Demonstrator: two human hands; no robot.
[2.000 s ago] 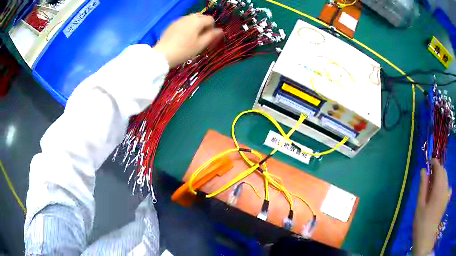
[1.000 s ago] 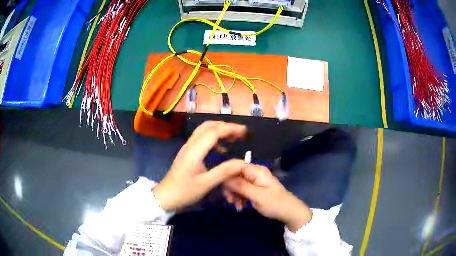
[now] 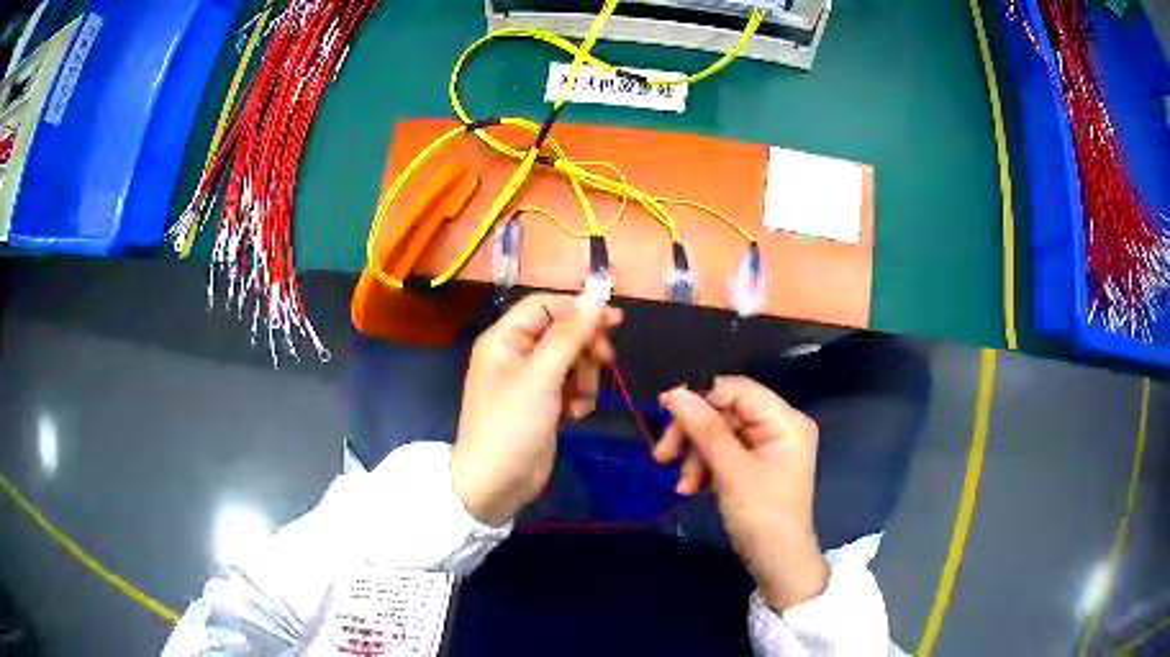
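Note:
My left hand [image 3: 520, 392] is at the front edge of the orange-brown fixture board [image 3: 808, 280], its fingertips pinching a wire harness [image 3: 633, 401] at its connector end, right at the second test socket [image 3: 599, 267] from the left. Whether the connector sits in the socket cannot be told. The thin red wire runs down to my right hand [image 3: 751, 475], whose fingers pinch it over the lap. More red wire shows low over the lap. The other sockets [image 3: 679, 275] lie along the board edge on yellow test leads [image 3: 449, 279].
A red harness bundle [image 3: 267, 180] hangs over the mat's left edge. Blue bins stand left [image 3: 128, 141] and right [image 3: 1055, 276], the right one holding another red bundle [image 3: 1106, 167]. An orange clamp [image 3: 408, 263] is at the board's left end. The tester [image 3: 667, 28] is behind, cut off.
My left hand has moved up to the second socket, and my right hand has moved right and apart from it. Red wire now shows stretched between them.

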